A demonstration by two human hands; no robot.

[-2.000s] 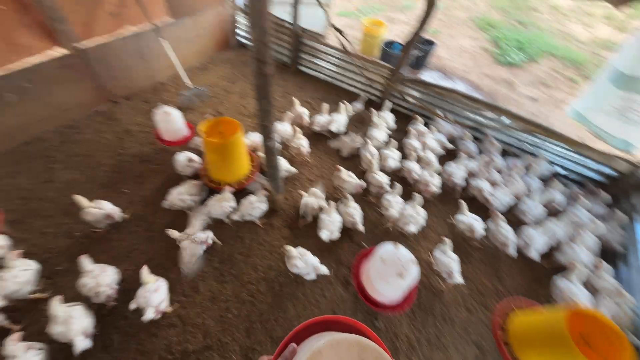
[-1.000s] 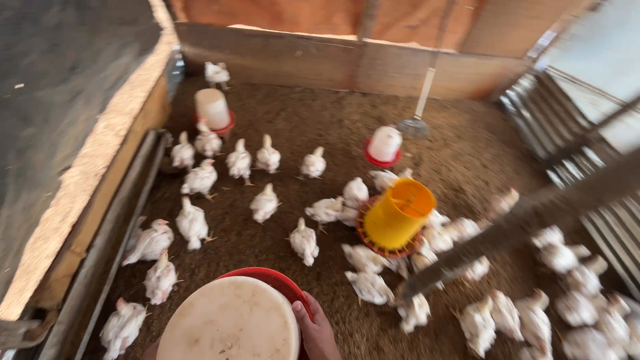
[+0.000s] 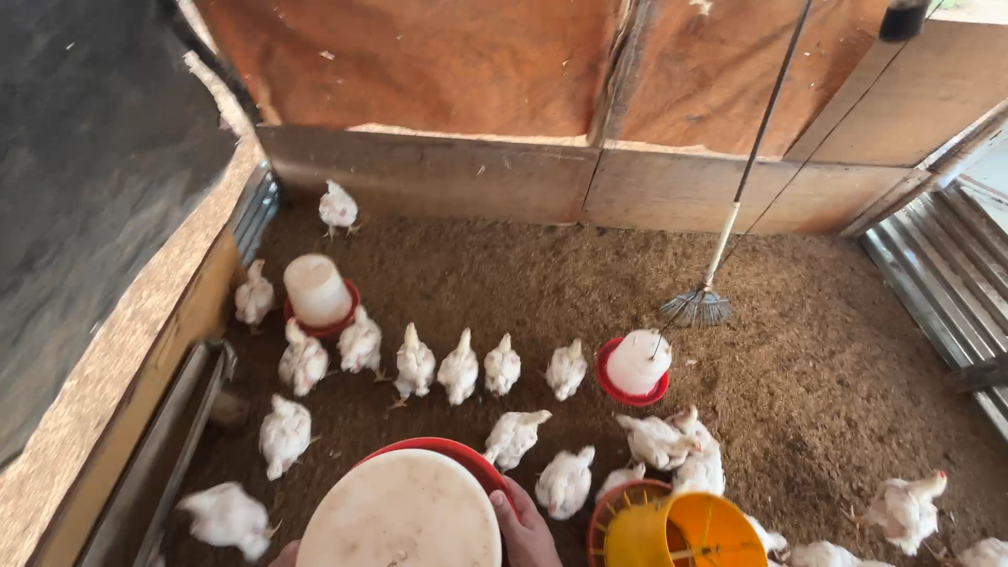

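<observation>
A white plastic poultry drinker (image 3: 402, 512) with a red base tray is held low in front of me. My right hand (image 3: 526, 524) grips the tray's right side, thumb on the rim. At the drinker's lower left only a bit of my left hand (image 3: 285, 554) shows; the rest lies behind the drinker or beyond the frame. Just right of my right hand stands a yellow hanging feeder (image 3: 677, 535). White chickens (image 3: 512, 437) are on the litter floor ahead. Two more drinkers, one at the left (image 3: 316, 291) and one near the middle (image 3: 636, 364), stand on the floor.
A rake (image 3: 699, 305) with a long handle stands on the litter beyond the middle drinker. Wooden boards (image 3: 433, 173) line the far wall below orange sheeting. Corrugated metal (image 3: 937, 276) edges the right side. Along the left run a low wall and a metal trough-like piece (image 3: 157, 465).
The view has swung left, from the crowded flock by the metal side to the far boarded wall. The drinker stays in my hands.
</observation>
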